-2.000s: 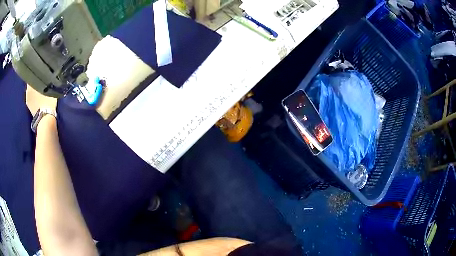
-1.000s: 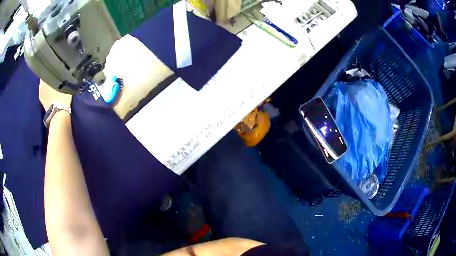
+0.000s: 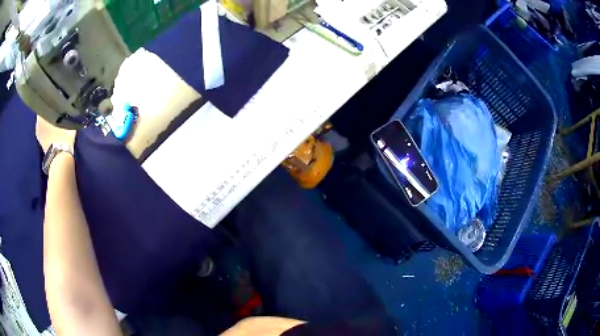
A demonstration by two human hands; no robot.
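Dark navy fabric lies under the cream-grey sewing machine head and hangs over the lap. A bright blue curved guide sits beside the presser foot. My left hand, with a watch at the wrist, lies on the fabric at the far left; the machine head hides its fingers, so its grip cannot be told. My right hand is out of the picture; only a strip of bare skin, seemingly of that arm, shows at the bottom edge. A separate navy piece with a white strip lies right of the head.
Printed paper covers part of the white table. A blue pen and a slim yellow-green tool lie farther right. A smartphone rests on the rim of a dark blue basket holding a light-blue bag.
The whole view swings right, then back left. Less bare skin shows at the bottom edge. My left hand stays beside the machine head with no clear movement over the fabric.
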